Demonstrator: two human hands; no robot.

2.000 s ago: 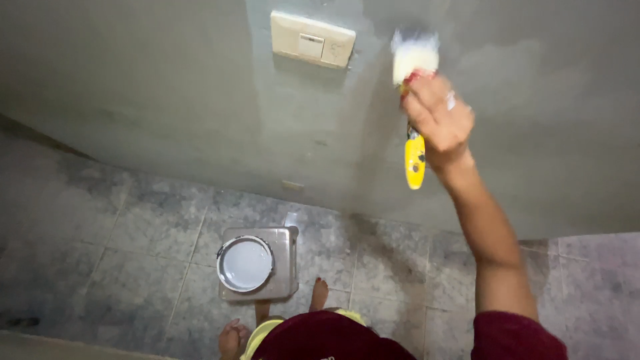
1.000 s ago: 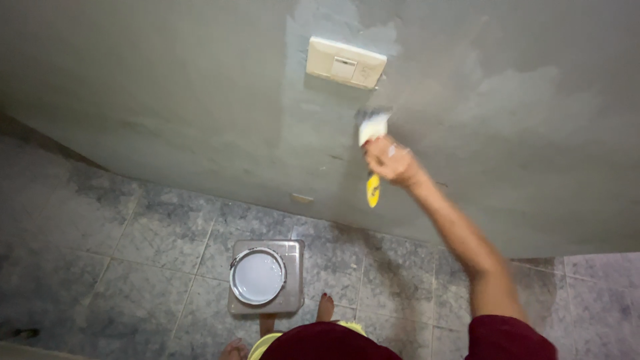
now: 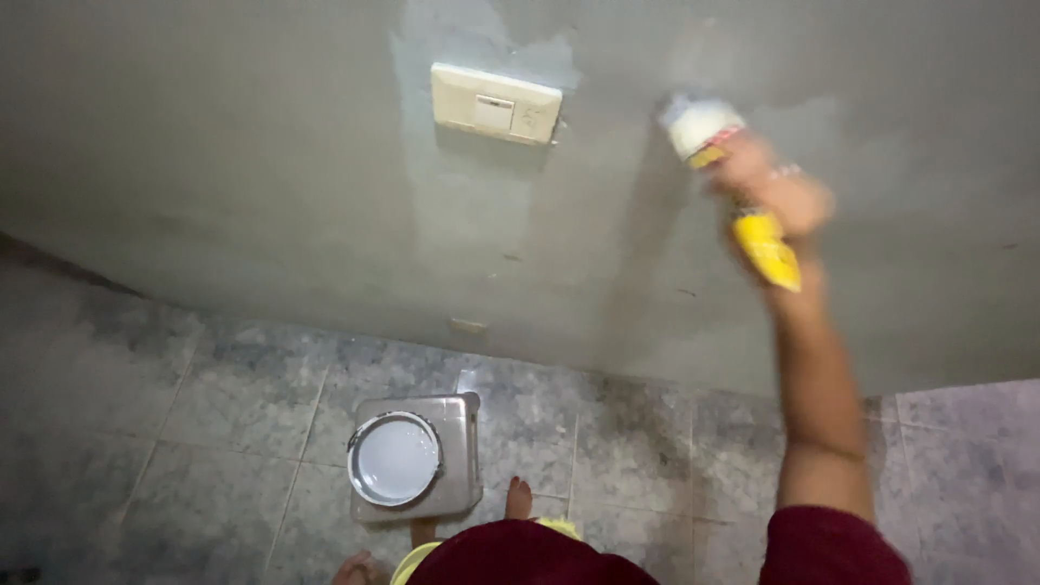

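Observation:
My right hand [image 3: 772,183], blurred by motion, is closed around a paintbrush [image 3: 766,248] with a yellow handle. The brush's pale bristles point up and left and meet the grey wall [image 3: 292,195], to the right of a cream switch plate [image 3: 497,104]. Lighter, wet-looking patches show on the wall around the plate and right of the brush. An open round can of whitish paint [image 3: 395,459] stands below, on the left part of a grey plastic stool [image 3: 455,479]. My left hand is out of view.
Marbled grey floor tiles [image 3: 236,406] meet the wall's lower edge. My bare feet [image 3: 518,497] are near the stool, at the bottom of the view. A small pale plate [image 3: 469,326] sits low on the wall.
The brush in my right hand has gone from right of the switch plate to below its right end, then back up and right. A lighter patch above the plate has come into view.

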